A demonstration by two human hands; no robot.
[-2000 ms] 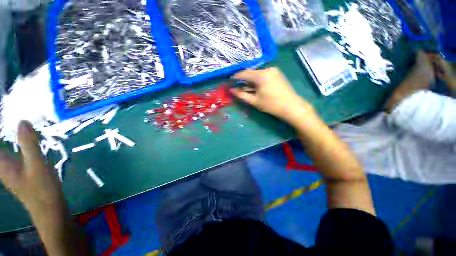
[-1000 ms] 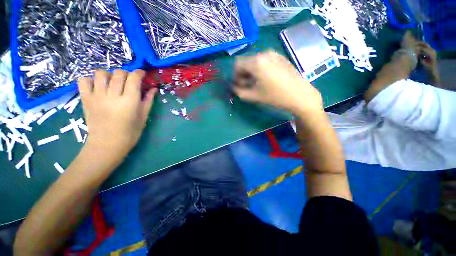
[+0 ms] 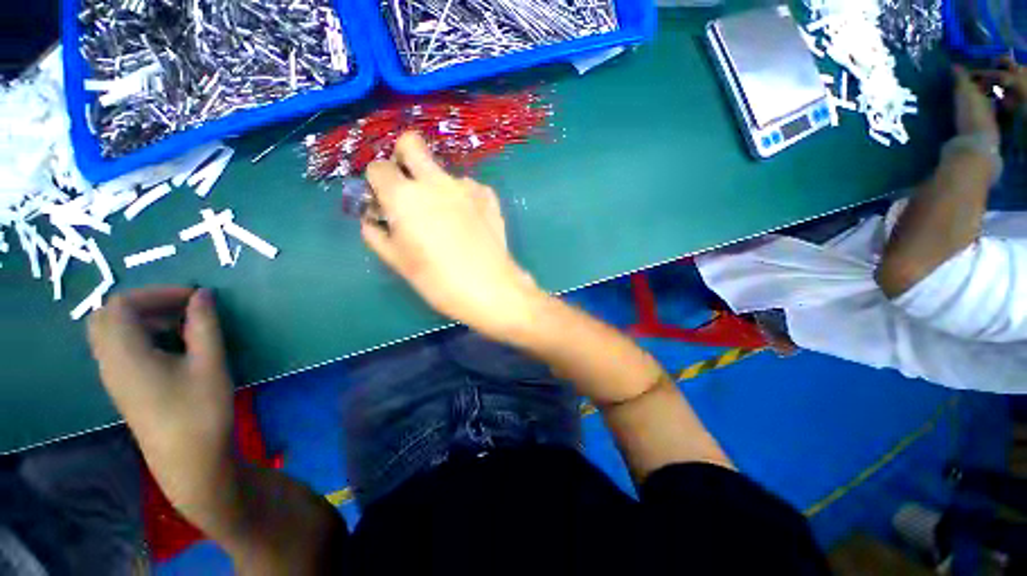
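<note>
A pile of red lead wires with small pale ends lies on the green mat, just in front of the blue trays. My right hand is at the pile's near left edge, fingers curled; a small, blurred, translucent or shiny item shows at its fingertips, too unclear to name. My left hand is blurred over the mat's front edge at left, thumb and fingers curved apart, with nothing clear in it. Loose white strips lie on the mat beyond my left hand.
Blue trays of silver-grey sticks stand at the back. A digital scale is right of them, with a white strip heap beside it. A coworker's arm in a white sleeve is at right. A thin dark rod lies near the tray.
My right hand has moved left to the pile's near left edge. My left hand has drawn back from the pile to the front left. The red wires look more spread out.
</note>
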